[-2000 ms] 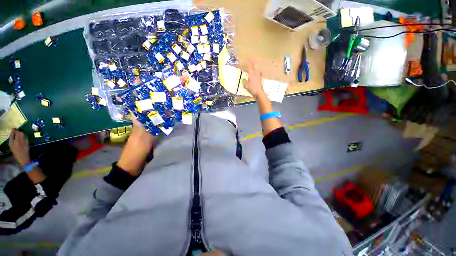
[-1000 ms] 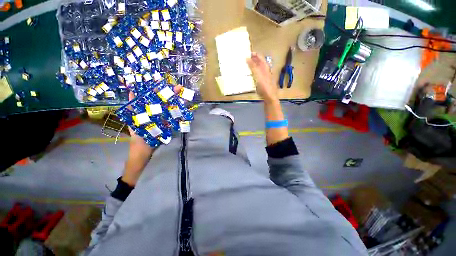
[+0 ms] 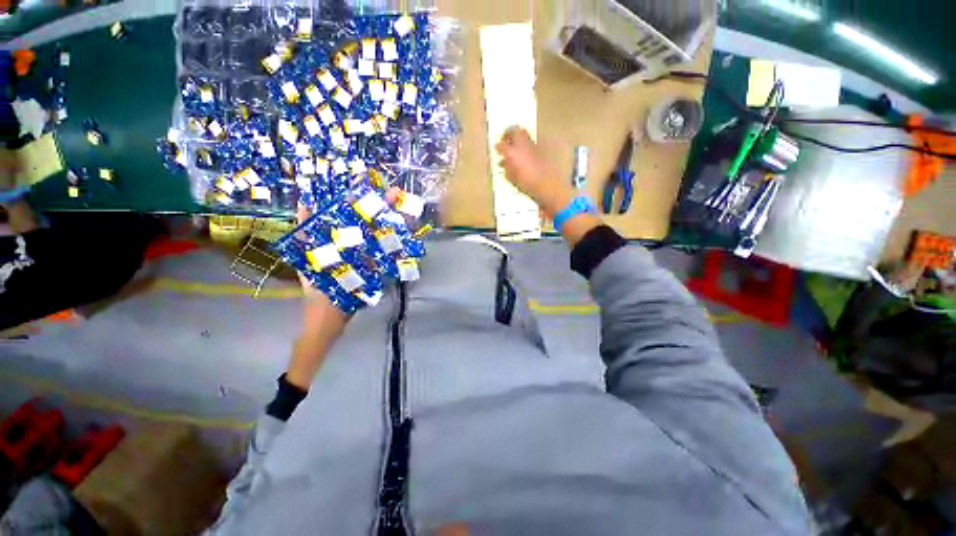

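Observation:
My left hand holds a fanned cluster of blue circuit boards with white and cream blocks at the bench edge, over my lap. The boards hide most of its fingers. My right hand is over a long cream-white strip lying lengthwise on the cardboard, its bent fingertips at the strip's middle. Whether they pinch anything is too small to tell. Many more boards are heaped on a clear blister tray behind the held cluster.
Right of the strip lie a small pale knife, blue-handled cutters, a tape ring and an open bin. Green-handled tools lie farther right. Loose boards and another person's sleeve are at left.
The strip, bent earlier, now lies straight and flat. My right hand has moved from the strip's right side onto its middle. My left hand still holds the cluster; the camera view has shifted.

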